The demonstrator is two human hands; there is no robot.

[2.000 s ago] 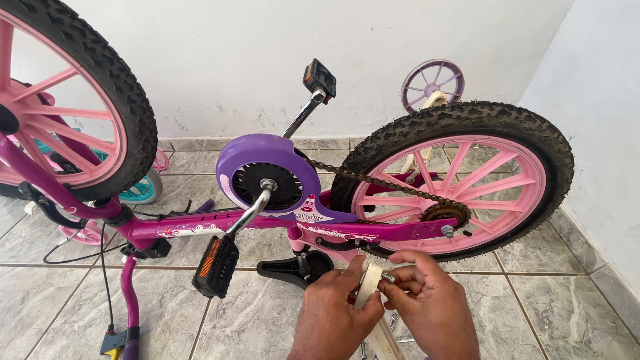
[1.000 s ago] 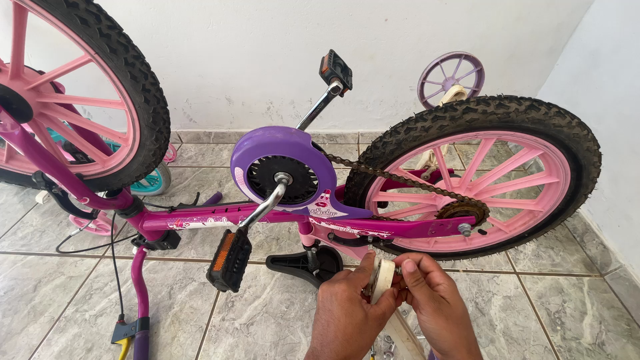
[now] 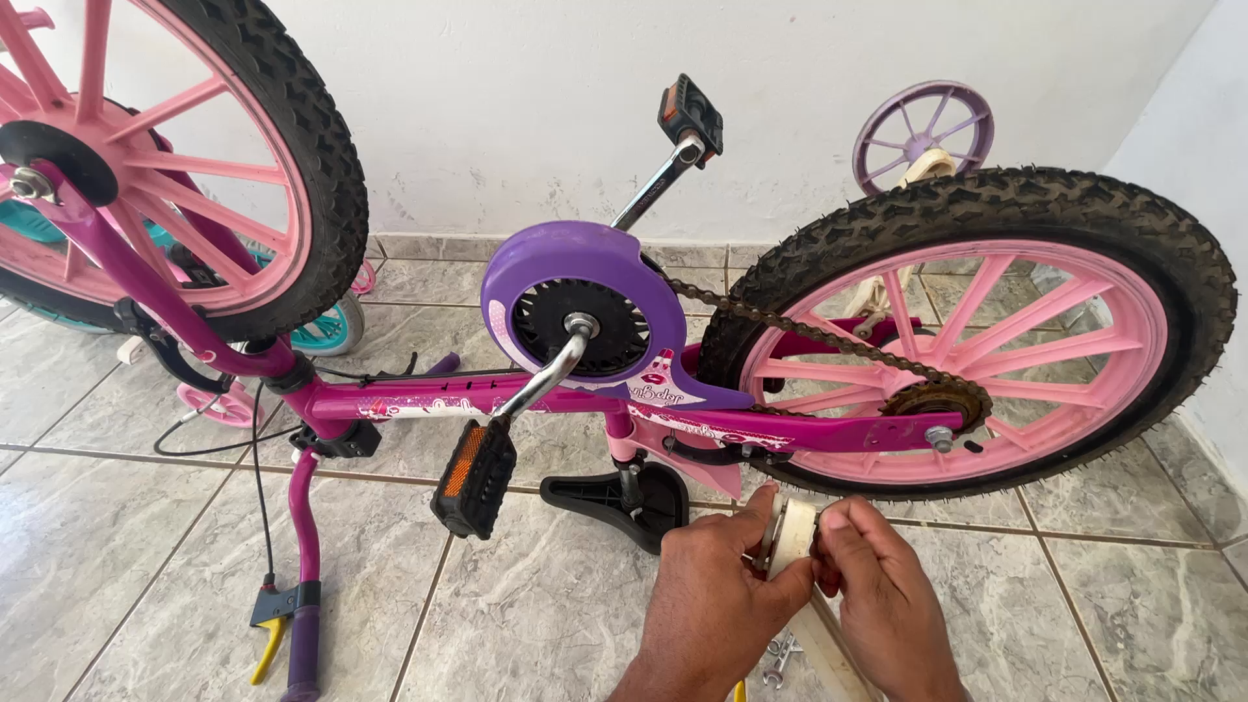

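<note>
My left hand (image 3: pixel 726 585) grips the end of an off-white plastic bracket (image 3: pixel 795 538), with metal hardware between thumb and fingers. On the bracket's right side, the fingertips of my right hand (image 3: pixel 877 595) pinch a small part that they mostly hide. Just beyond both hands, a pink and magenta bicycle (image 3: pixel 468 398) stands upside down on its saddle (image 3: pixel 624 502) and handlebar. Its rear wheel (image 3: pixel 1121 351), rusty chain (image 3: pixel 799 327) and purple chain guard (image 3: pixel 502 292) face me. A similar off-white bracket with a lilac training wheel (image 3: pixel 918 146) is behind the rear wheel.
Wrenches (image 3: pixel 780 658) lie on the tiled floor beneath my hands. The near pedal (image 3: pixel 475 478) juts toward me at centre left. A brake lever (image 3: pixel 270 648) and purple grip are at lower left. Another small bicycle with a teal wheel (image 3: pixel 331 327) stands behind the front wheel, near the wall.
Both hands stay together at the bracket, and the fingers of my right hand have shifted at its right side. The bicycle's pedals and wheels show no plain change. The view has moved somewhat.
</note>
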